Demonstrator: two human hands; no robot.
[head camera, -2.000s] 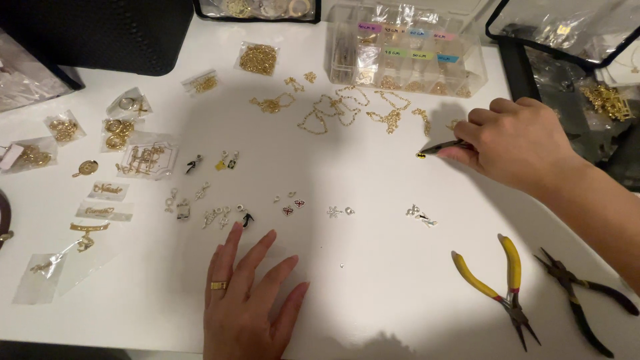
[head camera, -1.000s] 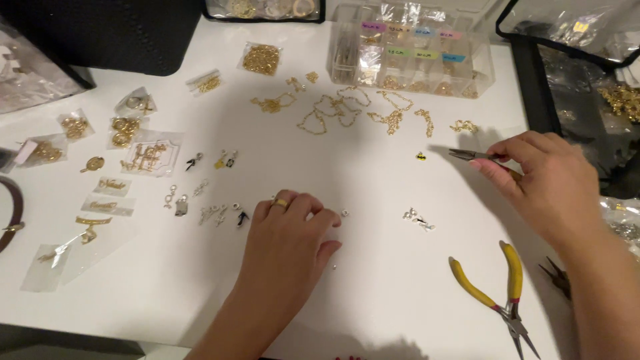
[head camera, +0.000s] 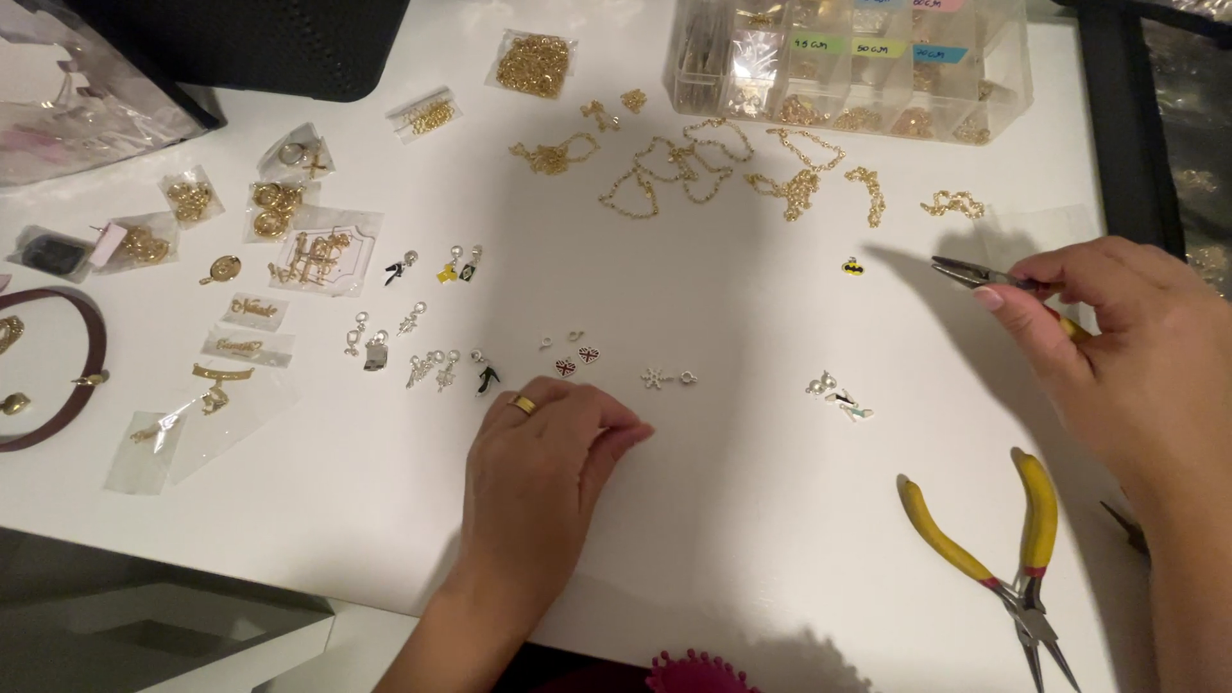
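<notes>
My right hand (head camera: 1107, 318) holds small pliers (head camera: 982, 274), their jaws pointing left above the white table. Left of the jaws lies a yellow and black bat-emblem charm (head camera: 853, 267). My left hand (head camera: 544, 462), with a ring on one finger, has thumb and forefinger pinched together; whether something tiny is between them cannot be told. Just beyond it are two red heart-shaped charms (head camera: 577, 361), and to the right a silver snowflake charm (head camera: 654, 377) beside a small silver bead (head camera: 688, 377). More silver charms (head camera: 839, 395) lie between the hands.
Yellow-handled pliers (head camera: 1030, 577) lie at the front right, another tool partly behind my right forearm. Gold chains (head camera: 679, 168) lie toward the back, before a clear compartment box (head camera: 847, 120). Bagged gold pieces (head camera: 274, 207) and a dark red band (head camera: 96, 337) are at left.
My left hand first moved right over the charms, then drew back, uncovering the red hearts and snowflake, its fingers now pinched. The pliers in my right hand moved away from the bat charm, which stays on the table.
</notes>
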